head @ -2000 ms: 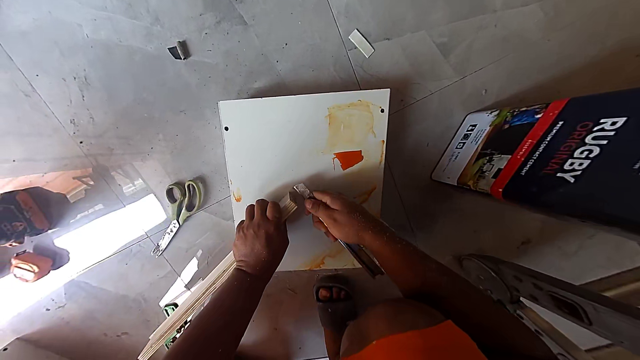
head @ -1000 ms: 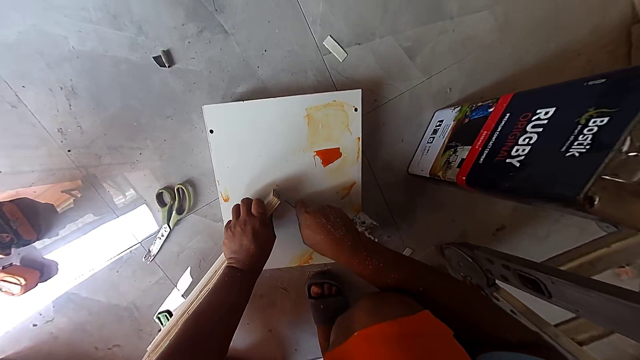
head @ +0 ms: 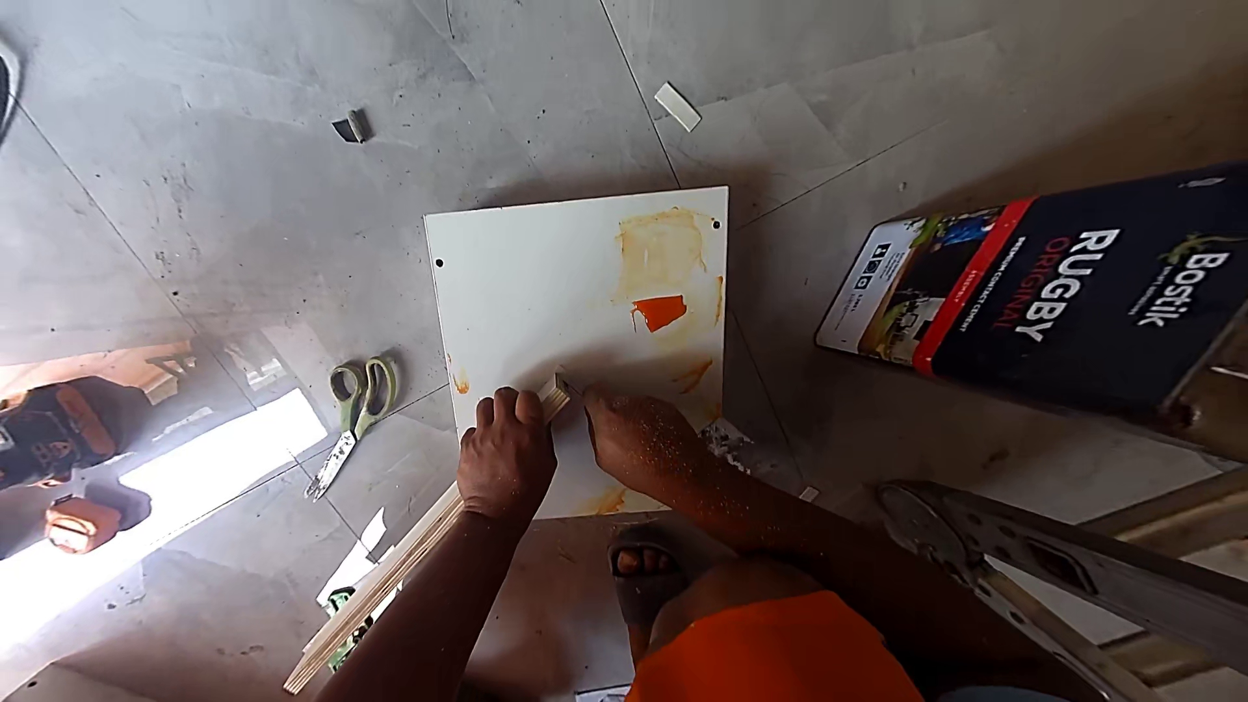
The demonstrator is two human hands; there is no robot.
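A white board with glue stains and an orange patch lies on the tiled floor. My left hand grips a long, narrow plywood strip near its upper end, over the board. That strip runs down to the lower left beneath my forearm. Beside the strip's tip is my right hand, its fingers closed round a slim tool; only a small part of it shows, so its kind is unclear. Fine dust covers the right hand and wrist.
Green-handled scissors lie left of the board, with a cordless power tool and an orange-cased tape measure farther left. A large contact cement can lies at right, above a metal ladder. Small scraps dot the floor.
My right hand has drawn in from the strip's tip to its right side, and the tool seen below that hand two seconds ago is now mostly hidden. My left hand keeps its grip.
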